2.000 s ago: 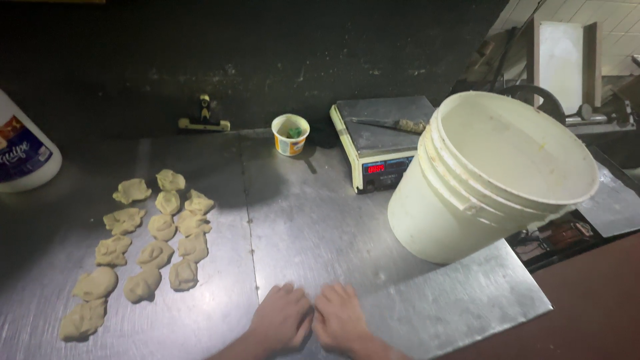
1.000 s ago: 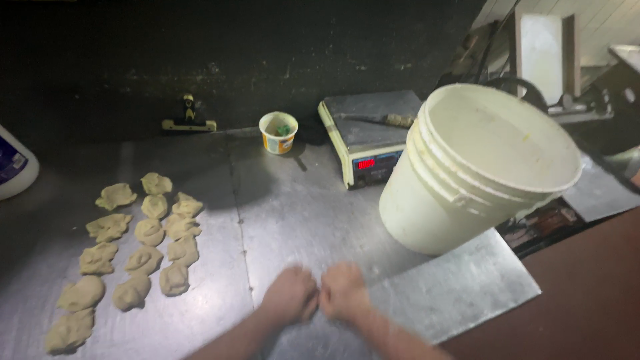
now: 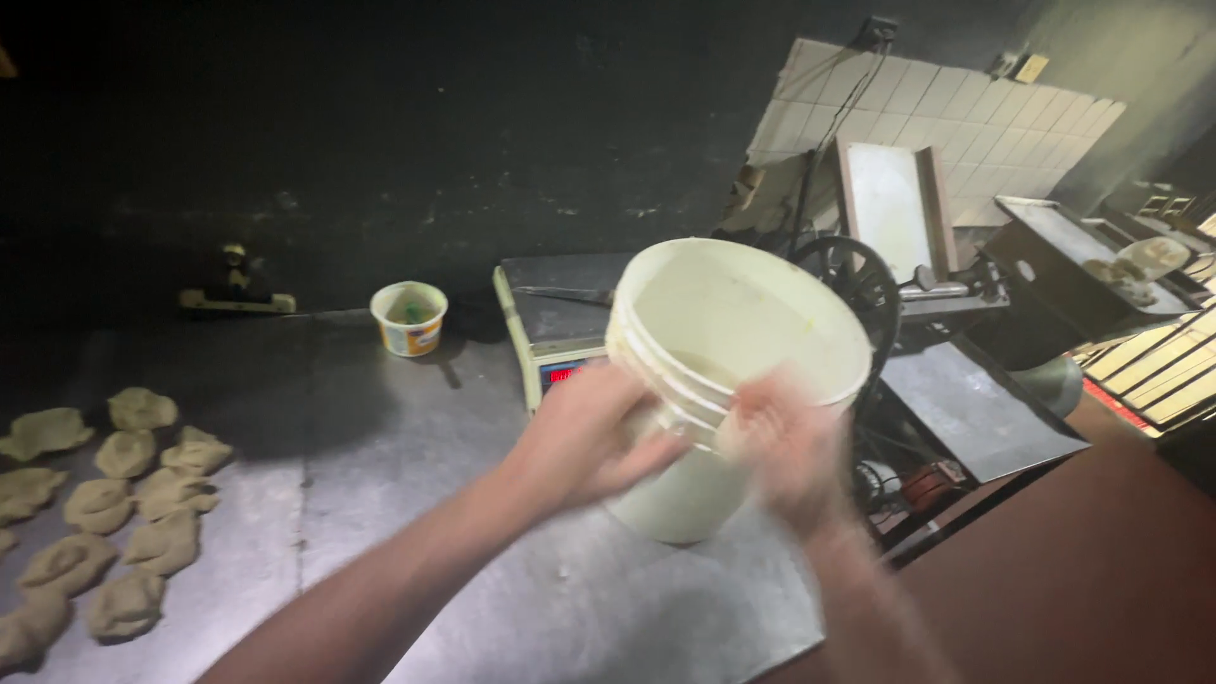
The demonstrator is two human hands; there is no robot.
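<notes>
A large white plastic bucket (image 3: 684,494) stands on the metal table, its wide mouth tilted toward the upper right of the view. My left hand (image 3: 598,437) is at the bucket's near left side just below the rim, fingers apart; whether it touches the wall is unclear. My right hand (image 3: 788,437), blurred, is over the near right part of the rim, and its grip cannot be made out. Behind the bucket is a digital scale (image 3: 560,313) with a knife (image 3: 560,294) lying on it. Several dough pieces (image 3: 128,603) lie in rows at the left.
A small printed tub (image 3: 410,323) stands left of the scale on the metal table (image 3: 380,551). Near the dark back wall is a small clamp-like object (image 3: 237,285). Beyond the bucket are a black wheel (image 3: 860,275), a tray (image 3: 893,204) and a metal surface (image 3: 969,408).
Both hands have moved from the table's near part, where they were close together, up and right to the bucket. The view has swung right.
</notes>
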